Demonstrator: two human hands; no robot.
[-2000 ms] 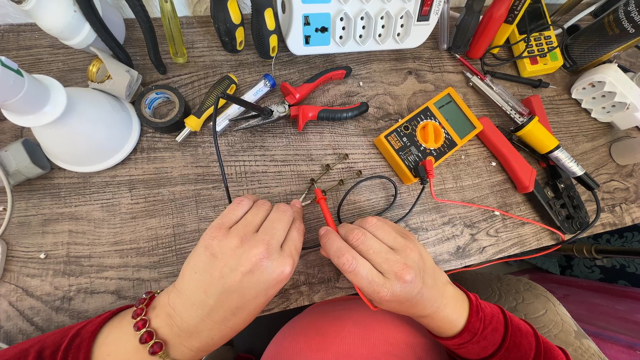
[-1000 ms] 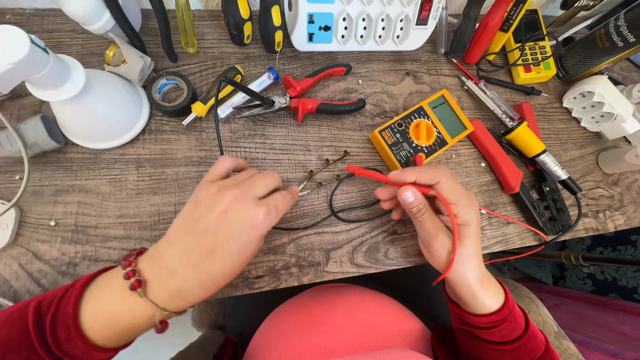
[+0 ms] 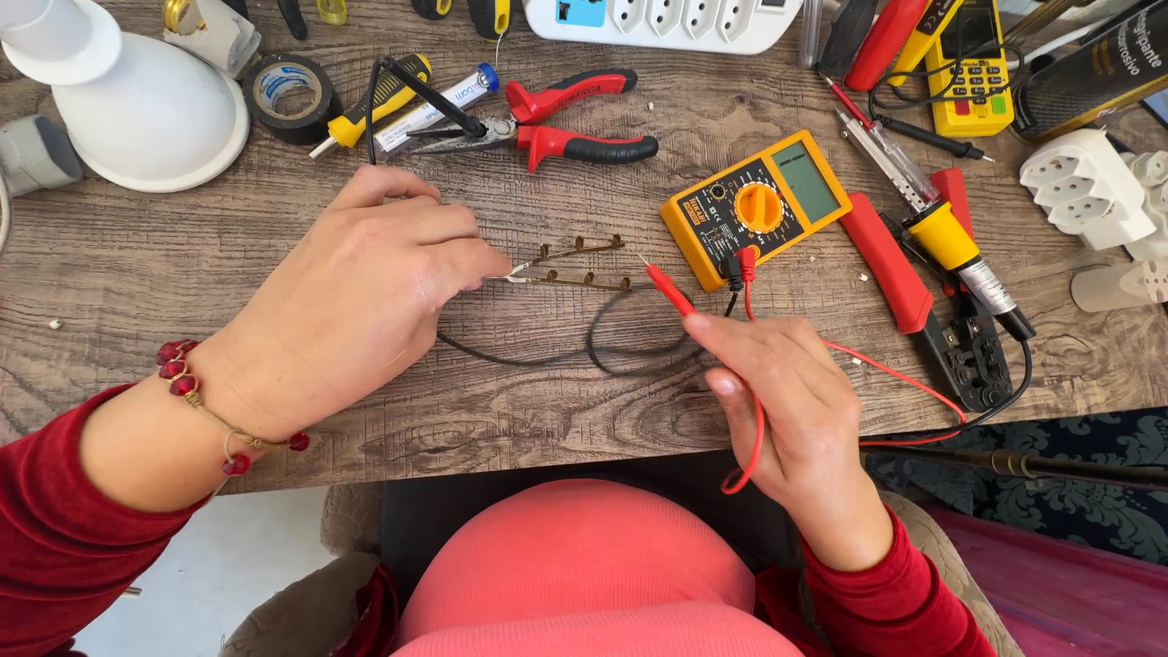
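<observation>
My left hand [image 3: 392, 265] pinches the wire end joined to two brass contact strips [image 3: 589, 280] that lie on the wooden table. In my right hand [image 3: 789, 401] is the red test probe [image 3: 671, 290], its metal tip just right of the strips and not plainly touching them. A yellow digital multimeter [image 3: 757, 208] lies behind the probe, with red and black leads plugged in. The black probe [image 3: 433, 96] rests across a yellow-black screwdriver [image 3: 370, 100] and the jaws of red-handled long-nose pliers [image 3: 584, 119], and its cable loops under the strips.
Behind stands a white power strip [image 3: 675, 20]. Black tape [image 3: 290, 99] and a white lamp [image 3: 151, 105] are at the left. A soldering iron [image 3: 944, 233], red-handled crimping pliers [image 3: 890, 265], a white socket block [image 3: 1081, 187] and a spray can [image 3: 1095, 68] crowd the right side.
My right hand first drew the red probe away from the strips to the right, then turned it so the tip points back toward them. The left hand stays at the wire end.
</observation>
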